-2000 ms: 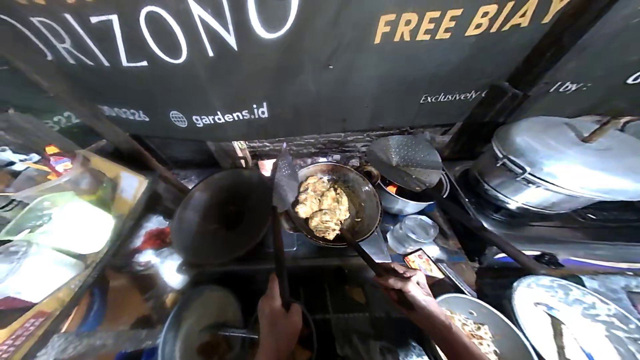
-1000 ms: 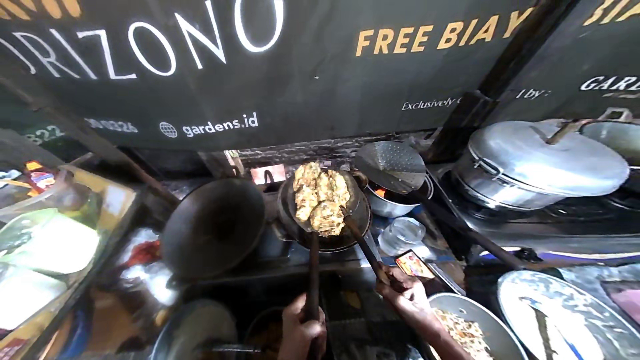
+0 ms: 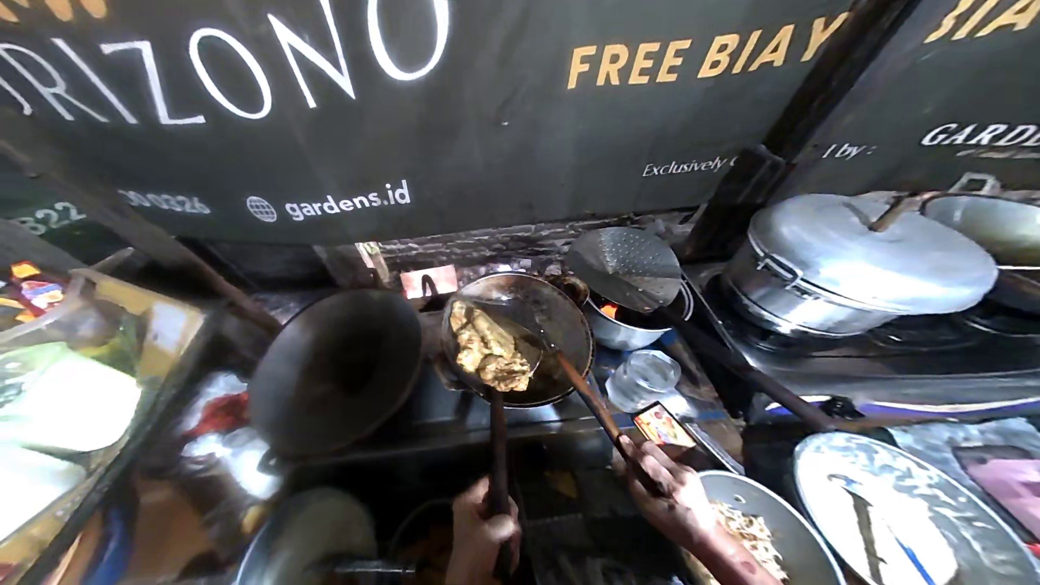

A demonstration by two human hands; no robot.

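Observation:
My left hand (image 3: 487, 524) grips the dark handle of a cooking utensil (image 3: 498, 439), whose head is hidden under browned, folded food (image 3: 490, 348) at the left of a round frying wok (image 3: 561, 313). Around the wooden handle of a spatula (image 3: 587, 392) my right hand (image 3: 668, 491) is closed; its head reaches the food's right side. Oil glistens in the wok's lower part. Whether the food touches the wok's bottom I cannot tell.
A dark wok (image 3: 337, 370) stands left. A perforated skimmer (image 3: 626, 264) lies over a metal pot (image 3: 630, 331). At right are a lidded aluminium pot (image 3: 869, 260), a glass jar (image 3: 643, 380), a bowl of shredded food (image 3: 743, 532) and a speckled tray (image 3: 918, 496).
The food, spread over the wok a second ago, is now gathered at its left. The spatula's head has come into sight at the food's right side.

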